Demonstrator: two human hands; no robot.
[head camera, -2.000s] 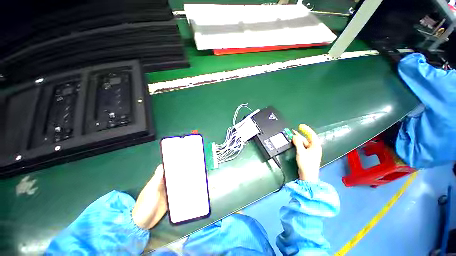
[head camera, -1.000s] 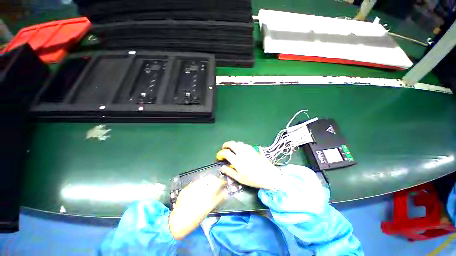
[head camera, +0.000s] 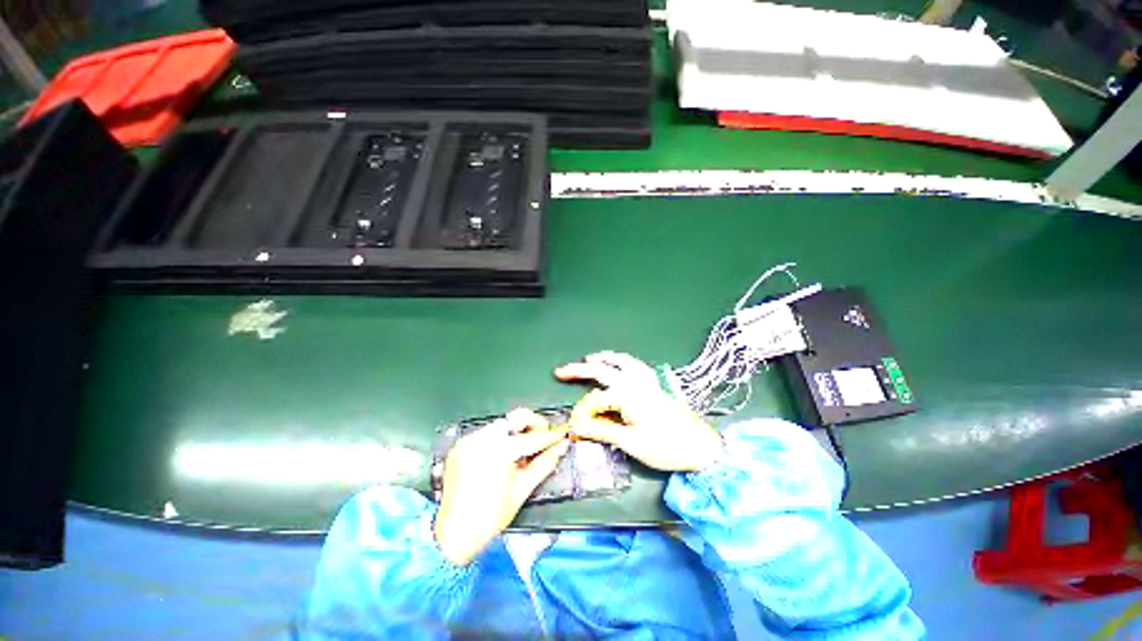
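Note:
A phone display assembly (head camera: 591, 471) lies back side up near the bench's front edge, its long side along the edge. My left hand (head camera: 491, 473) rests over its middle, thumb and finger pinched near the centre. My right hand (head camera: 636, 416) comes from the right, its fingertips meeting the left ones; what is between them is too small to tell. White wires (head camera: 716, 371) run from behind my right hand to the black test box (head camera: 847, 356), which has a white label and a green button patch.
A foam tray (head camera: 413, 261) at the back left holds display assemblies in some slots. Stacked black foam (head camera: 451, 75) stands behind it. A red tray (head camera: 132, 85) is far left, white foam sheets (head camera: 852, 69) back right, a red stool (head camera: 1064, 532) beyond the right edge.
The assembly was upright and lit in my left hand; it now lies back side up. My right hand has left the box buttons for the assembly. Over the last second, my fingertips drew together.

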